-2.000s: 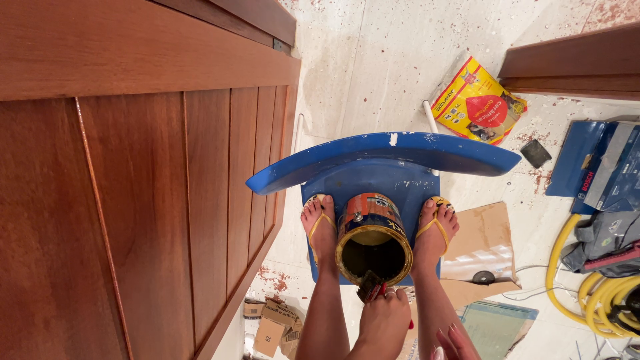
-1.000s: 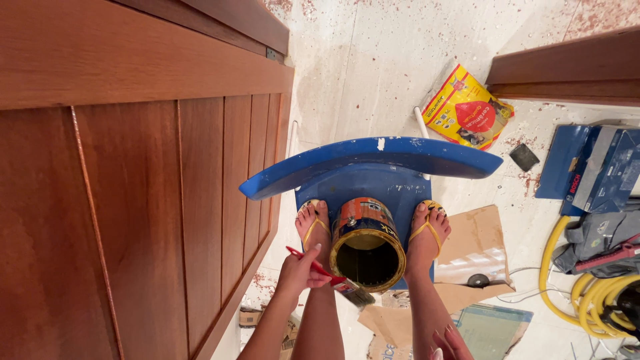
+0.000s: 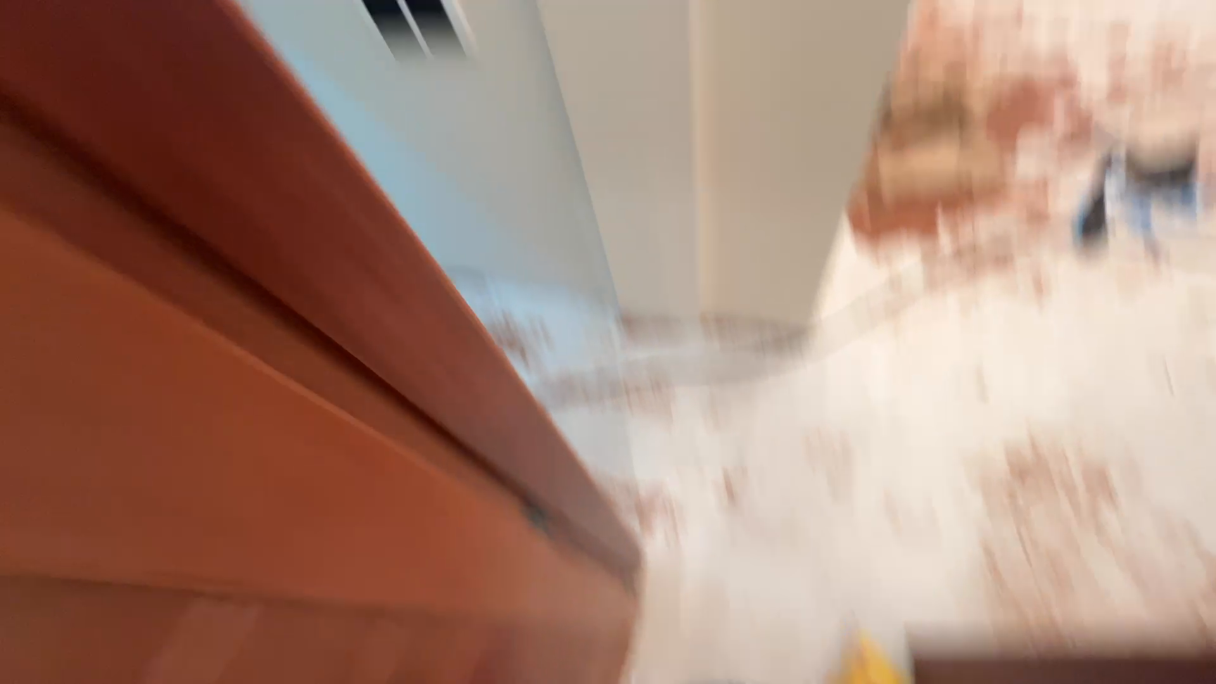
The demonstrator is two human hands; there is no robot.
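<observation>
Neither my left hand nor my right hand shows in the head view now, which is blurred by motion. A reddish-brown wooden door [image 3: 237, 399] fills the left side, its top edge running down toward the middle. The paint can, the paintbrush and the blue chair of the earlier frames are out of view, so what my hands hold at this moment is hidden.
Pale walls [image 3: 760, 142] rise beyond the door. The whitish floor [image 3: 807, 475] bears reddish-brown specks. Blurred brown and blue items lie at the upper right. A yellow packet [image 3: 869, 660] and a dark wooden edge [image 3: 1064, 668] show at the bottom.
The view has swung up and away from the can and chair. Between the two earlier frames, the hand with the red-handled brush moved from the can's mouth to its left side.
</observation>
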